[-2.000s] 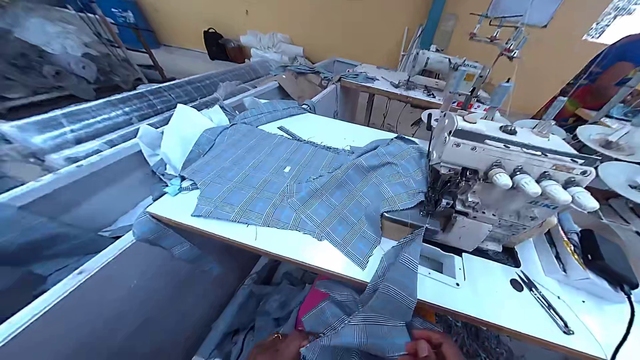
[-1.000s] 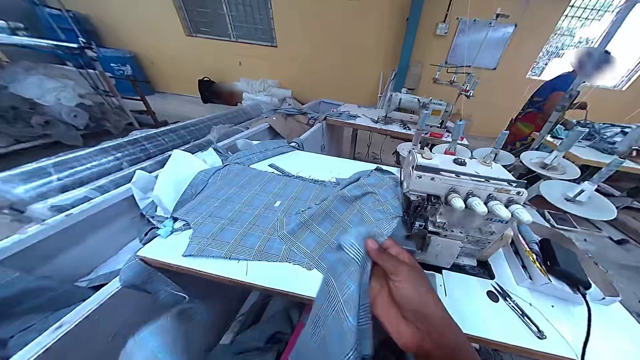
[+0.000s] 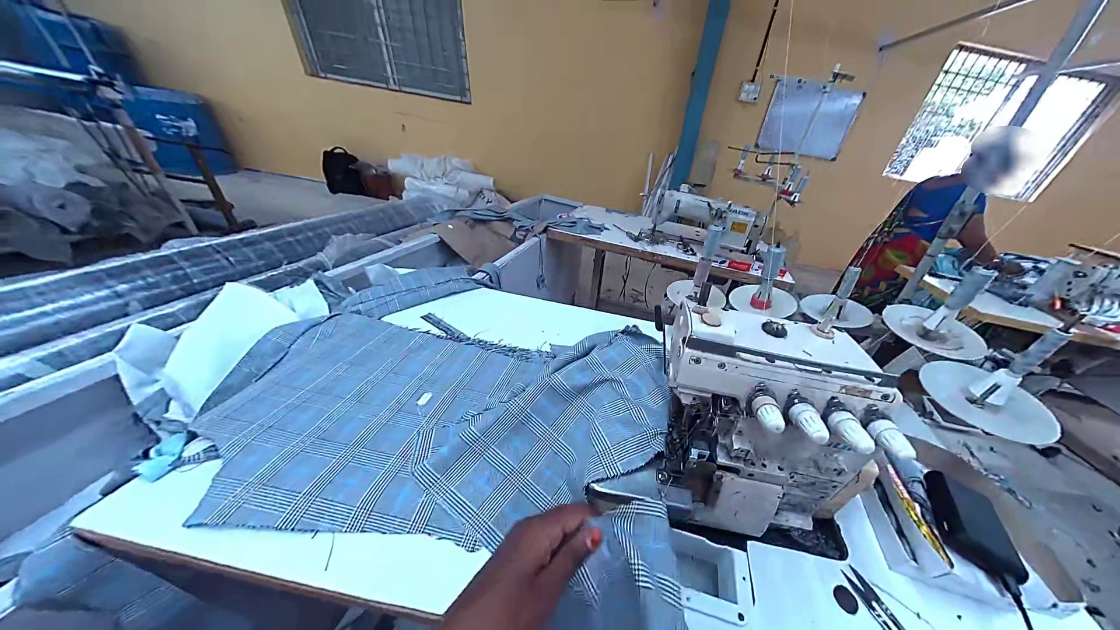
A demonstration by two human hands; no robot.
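Note:
Grey-blue plaid fabric [image 3: 350, 420] lies spread over the white table, its right side reaching the needle area of an overlock sewing machine [image 3: 779, 420]. From the bottom centre comes my left hand [image 3: 534, 560], its fingertips closed on the edge of a plaid piece [image 3: 643, 551] just left of the machine's base. That piece hangs toward the bottom edge and is partly blurred. A small white tag [image 3: 424, 399] rests on the spread fabric. My right hand is out of view.
Tweezers [image 3: 871, 599] lie right of the machine, near a tray with pens [image 3: 919, 525] and a black device [image 3: 976, 525]. Thread stands [image 3: 989, 402] are behind. A person [image 3: 927, 219] works at the back right. Another sewing machine [image 3: 709, 219] stands behind; fabric-filled bins run left.
My right hand, at the plaid piece one second ago, has left the view. My left hand has come into view at the fabric edge. The view has tilted up since the oldest frame.

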